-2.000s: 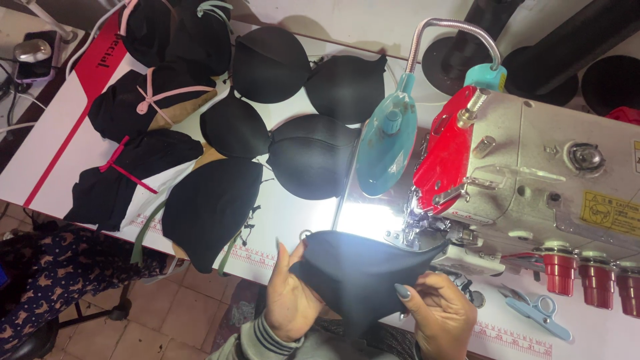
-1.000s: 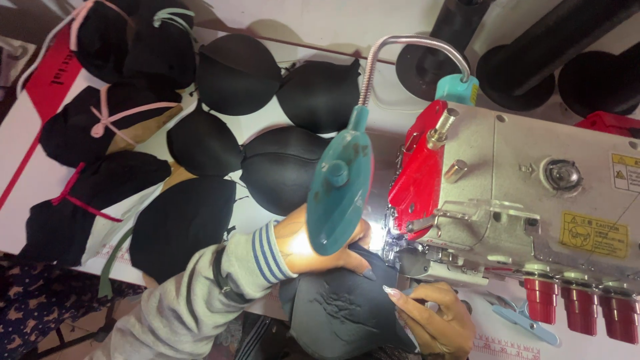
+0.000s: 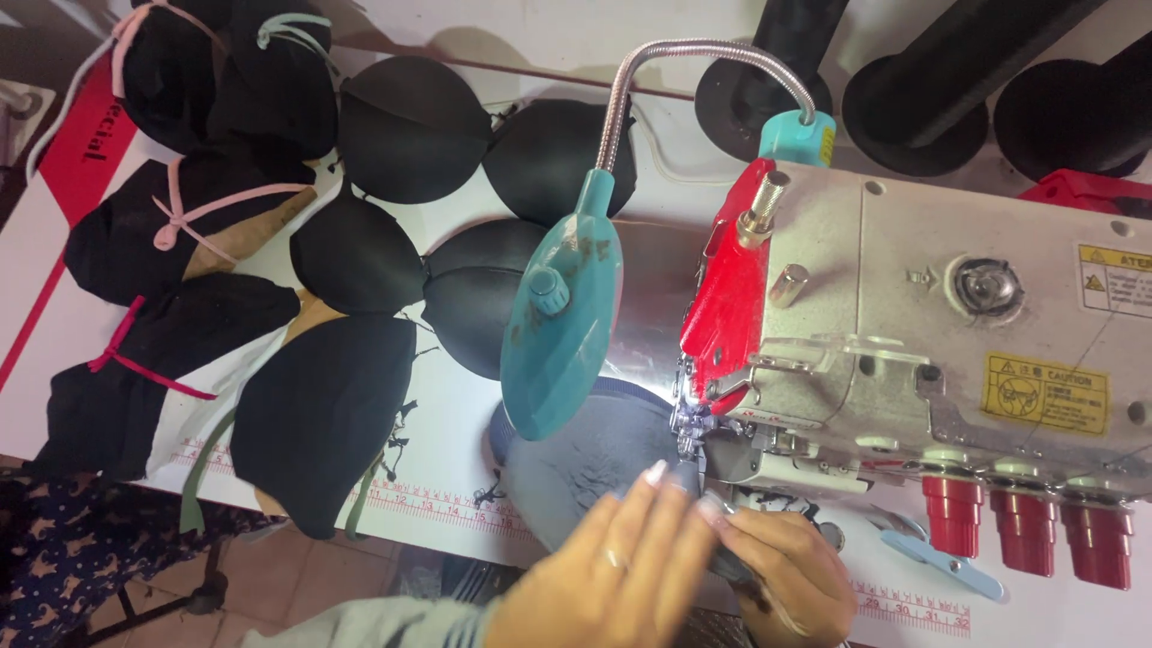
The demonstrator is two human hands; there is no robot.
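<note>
A dark padded fabric cup point(image 3: 576, 477) lies wrinkled side up at the needle area of an overlock sewing machine point(image 3: 900, 342), its right edge by the presser foot point(image 3: 691, 436). My left hand point(image 3: 612, 562), slightly blurred, rests on the cup's lower right part with fingers extended and close together. Just right of it, my right hand point(image 3: 792, 567) pinches dark fabric between thumb and fingers below the presser foot. A teal gooseneck lamp point(image 3: 567, 315) hangs over the cup and hides part of it. Light falls around the needle.
Black cups point(image 3: 414, 130) and black pieces with pink, magenta and green straps point(image 3: 193, 211) cover the table's left side. Blue-handled thread snips point(image 3: 940, 562) lie at right, below red knobs point(image 3: 954, 517). Black thread-stand bases point(image 3: 918, 117) stand behind the machine. A printed ruler point(image 3: 432, 508) runs along the front edge.
The cup, held before the machine two seconds ago, now lies at the presser foot. Since one second ago, my left hand has come back from beside the needle toward the table's front.
</note>
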